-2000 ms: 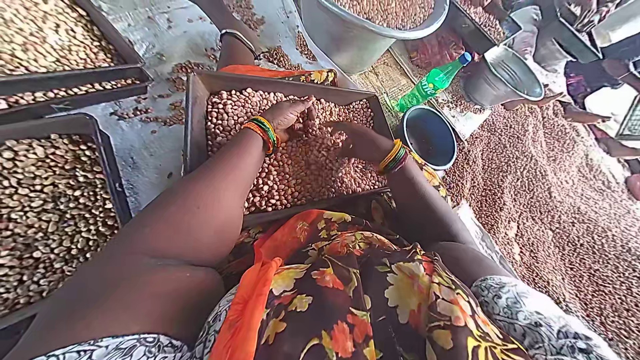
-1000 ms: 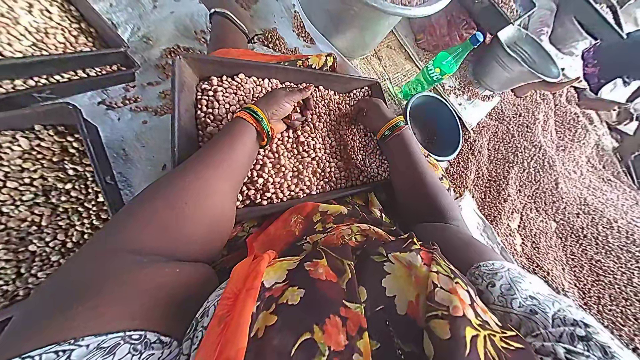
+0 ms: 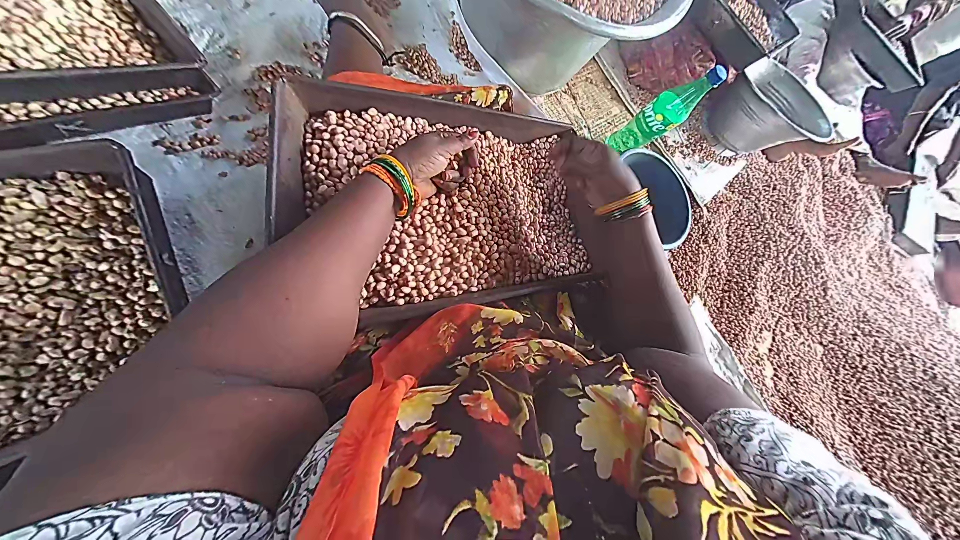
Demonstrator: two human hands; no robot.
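Observation:
A dark rectangular tray (image 3: 285,161) sits at my lap, filled with reddish-brown nuts or seeds (image 3: 450,240). Over the nuts in its upper middle is my left hand (image 3: 439,161), its fingers curled and thumb out; whether it holds any nuts cannot be told. My right hand (image 3: 596,169) is at the tray's right edge, beside the dark bucket, with its fingers bent and blurred, so its contents are hidden. Both wrists wear orange and green bangles.
Trays of paler nuts (image 3: 142,202) stand at the left. A dark-lined bucket (image 3: 664,199), a green plastic bottle (image 3: 664,112), a large metal tub (image 3: 525,45) and a metal bucket (image 3: 780,105) are beyond my right hand. A nut heap (image 3: 832,300) spreads right; another person's feet show upper right.
My right hand has moved from among the nuts to the tray's right edge. My left hand stays over the nuts, its fingers shifted.

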